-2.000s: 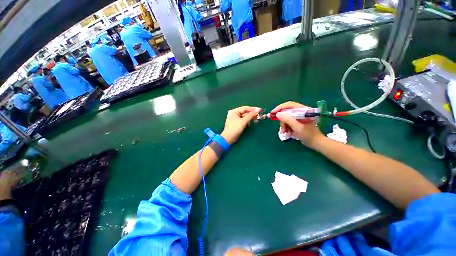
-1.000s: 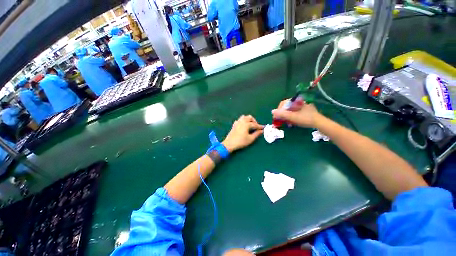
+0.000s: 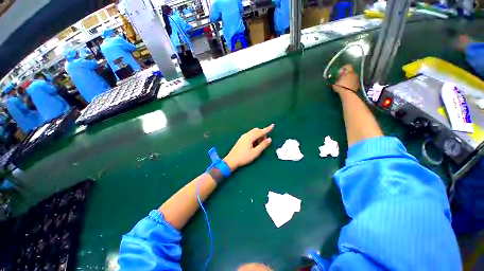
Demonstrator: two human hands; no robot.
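Note:
My left hand (image 3: 248,147) is over the green mat, index finger extended and thumb apart, with nothing visible in it. A blue strap (image 3: 220,165) is on its wrist. My right hand (image 3: 347,79) is far forward beside a metal post. A pale air hose (image 3: 366,63) loops around it, and a small green part shows at its fingers. The syringe barrel is not clear, so I cannot tell whether the hand grips it. Two crumpled white tissues (image 3: 289,150) (image 3: 329,147) lie right of my left hand. A flat white paper piece (image 3: 283,208) lies nearer me.
A grey controller (image 3: 419,100) with a red lit switch stands at right, a white tube (image 3: 457,107) on top and a yellow item (image 3: 446,69) behind. A black tray (image 3: 48,227) lies at lower left. Another person's hand shows at upper right. Metal posts and filled trays line the far side.
My right hand has moved away from my left, forward to the post, with the hose. My left hand's fingers have gone from pinching to spread. The tissue beside it is now uncovered.

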